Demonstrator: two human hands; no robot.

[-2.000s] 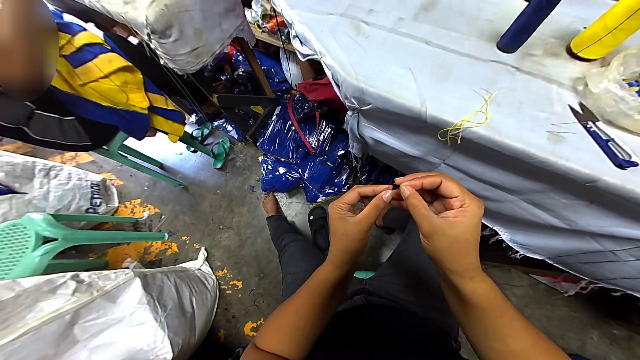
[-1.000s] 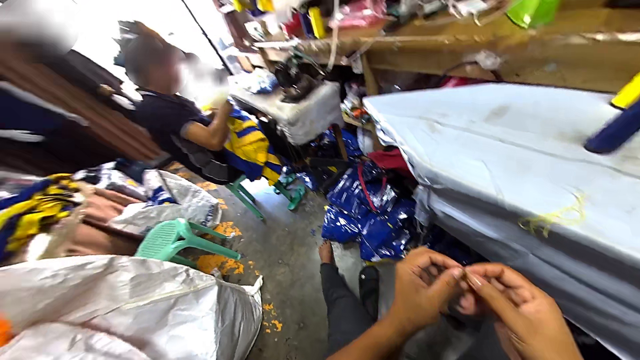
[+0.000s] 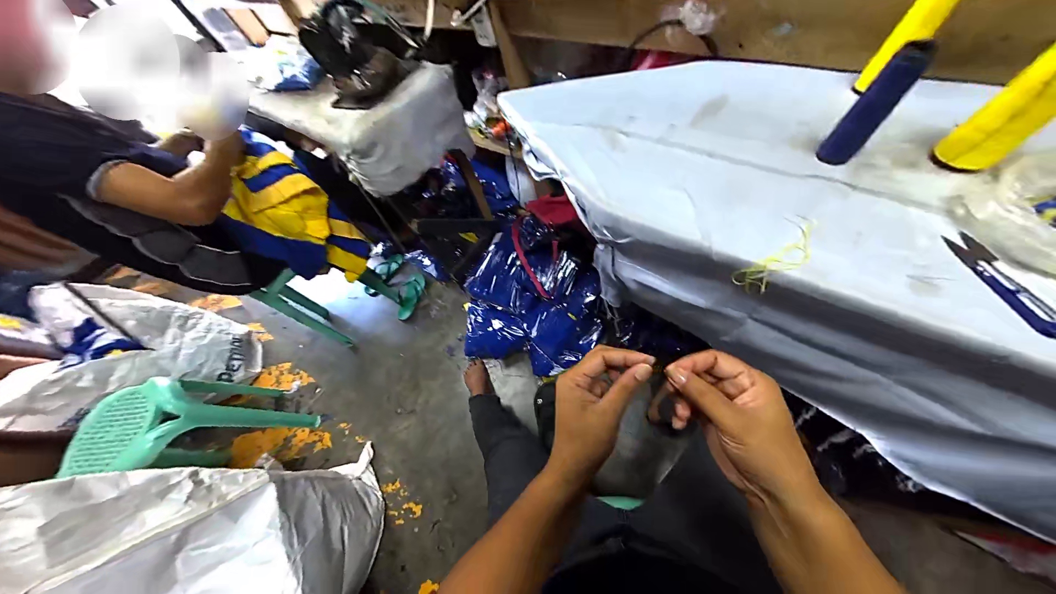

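My left hand [image 3: 596, 404] and my right hand [image 3: 726, 412] are raised above my lap, thumb and forefinger pinched on each, with the fingertips a small gap apart. Something small and thin seems to be between them, too fine to make out. To their right is a table under a pale cloth [image 3: 660, 165]. On it lie a tangle of yellow thread [image 3: 774, 262] and blue-handled thread snips [image 3: 1002, 285]. A dark blue cone [image 3: 876, 103] and yellow cones [image 3: 1002, 107] stand farther back.
Blue plastic-wrapped bundles [image 3: 528, 305] lie on the floor beyond my feet. At left are a green plastic stool [image 3: 124, 425] on its side and large white sacks [image 3: 198, 528]. A seated person [image 3: 165, 186] holds yellow and blue striped cloth [image 3: 285, 198].
My fingertips, together two seconds ago, are now slightly apart. The view has swung left and back. The seated person's arms are raised near the striped cloth.
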